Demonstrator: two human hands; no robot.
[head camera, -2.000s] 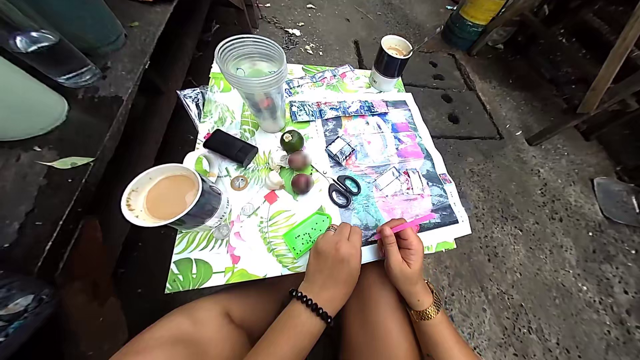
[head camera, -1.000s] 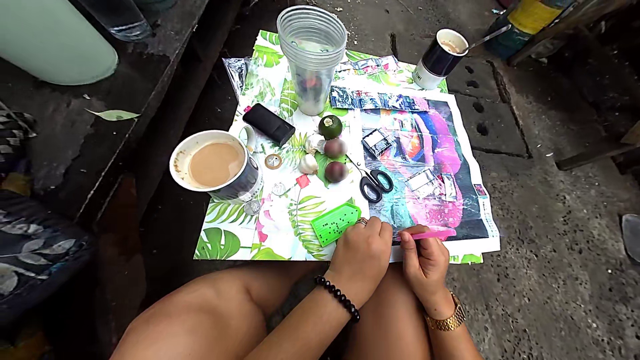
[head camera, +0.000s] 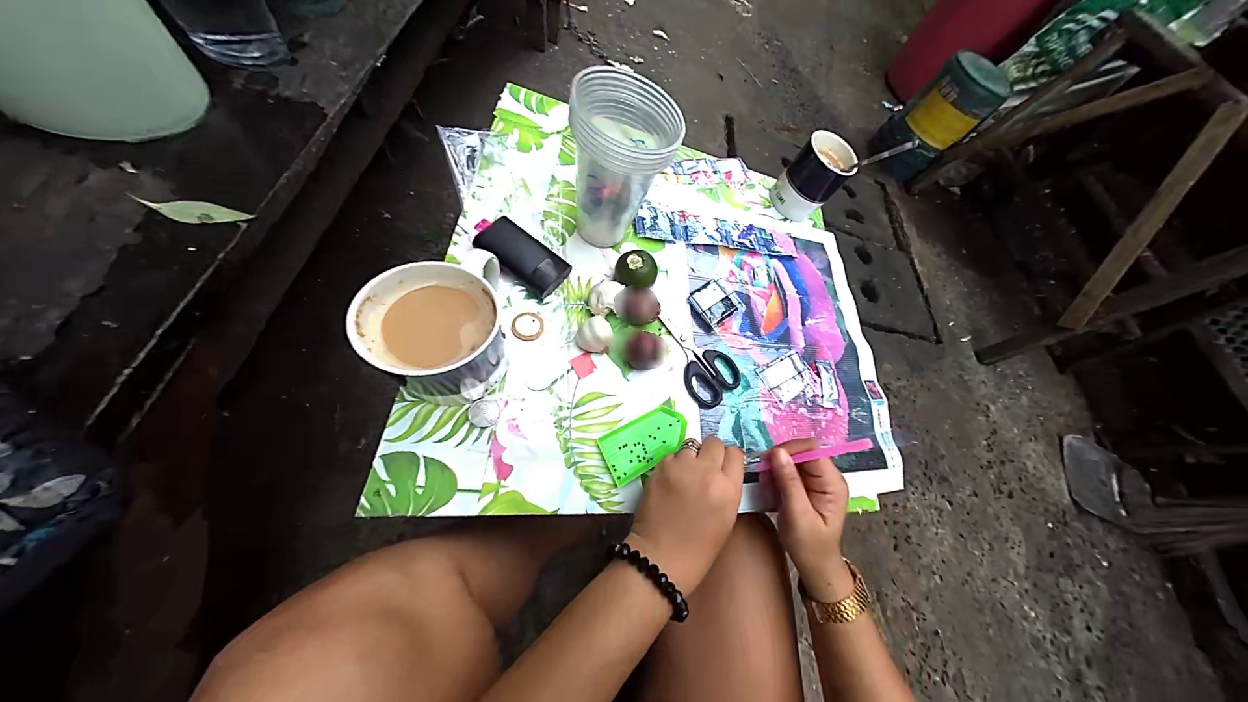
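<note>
My right hand (head camera: 814, 492) grips a pink pen-like applicator (head camera: 834, 451) between thumb and fingers over the lower edge of a diamond painting canvas (head camera: 838, 292). Beside it, my left hand (head camera: 690, 492) has its fingers bent down at the canvas edge; whether they hold anything is hidden. A green plastic tray (head camera: 629, 458) with small dark beads lies against my left fingers. Scissors (head camera: 712, 377) with black handles rest on the canvas, as do small clear packets (head camera: 717, 303) and a strip of bead packets (head camera: 717, 230).
On the leaf-patterned board (head camera: 414, 487) stand a coffee mug (head camera: 429, 366), stacked clear plastic cups (head camera: 624, 146) and a black case (head camera: 522, 255). Round fruits (head camera: 636, 268) and garlic-like bulbs (head camera: 594, 334) sit mid-board. Another mug (head camera: 814, 177) with a spoon is at the far right corner.
The view has shifted. Both hands remain at the near edge of the canvas, with the pink applicator still in my right hand.
</note>
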